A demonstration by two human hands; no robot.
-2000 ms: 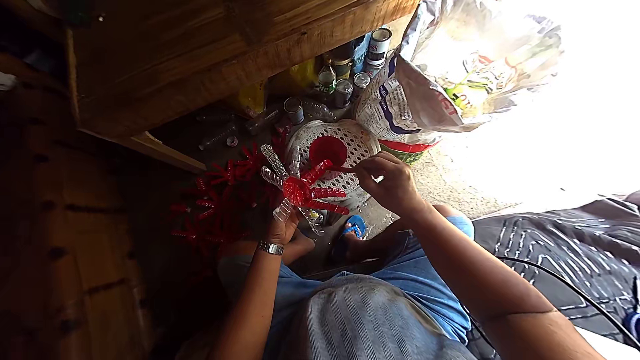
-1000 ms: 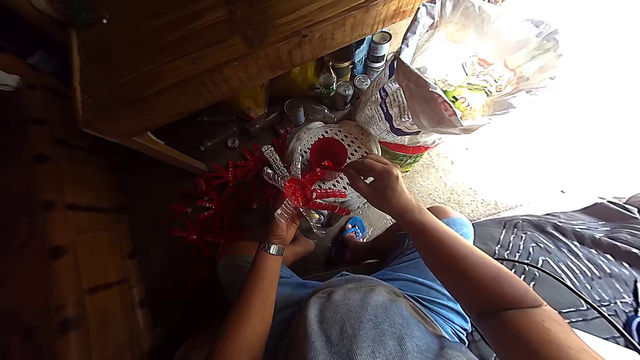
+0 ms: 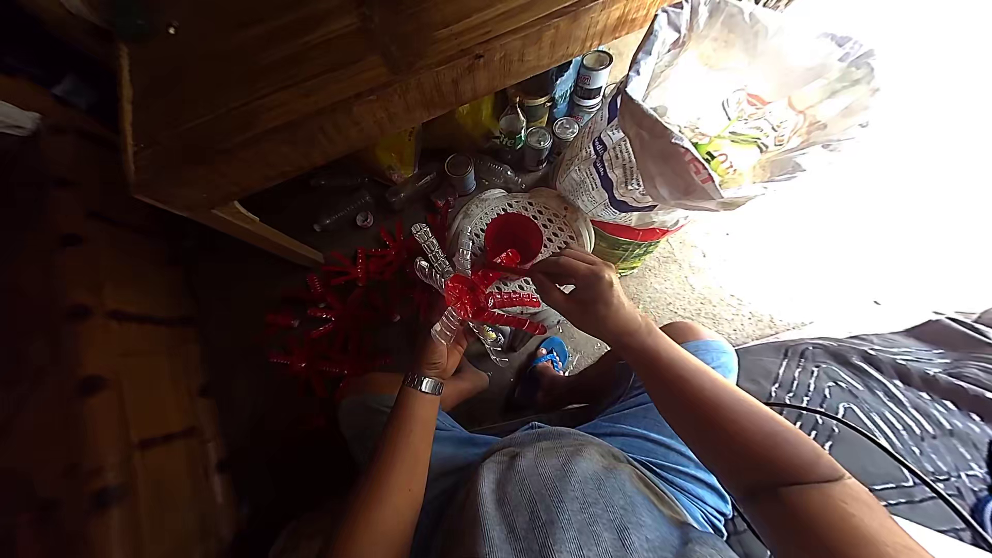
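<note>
My left hand [image 3: 443,350] holds a cut plastic bottle [image 3: 467,297] from below, its strips splayed out like petals, some red and some clear. In my right hand [image 3: 580,293] is a thin paintbrush, its handle pinched between thumb and fingers, with the tip at a red strip on the upper right of the bottle. Just behind the strips a red cup [image 3: 514,237] stands on a white perforated plastic stool [image 3: 555,220]. The cup's contents cannot be told.
Many red-coloured cut bottles [image 3: 341,310] lie in the shade at the left. A wooden table [image 3: 310,116] overhangs tin cans [image 3: 536,147] and clear bottles [image 3: 415,186]. A large printed sack [image 3: 620,159] stands behind the stool, and patterned dark fabric [image 3: 876,387] lies at the right.
My right hand has shifted a little between the frames, staying near the upper right strips. The bottle in my left hand has hardly moved.
</note>
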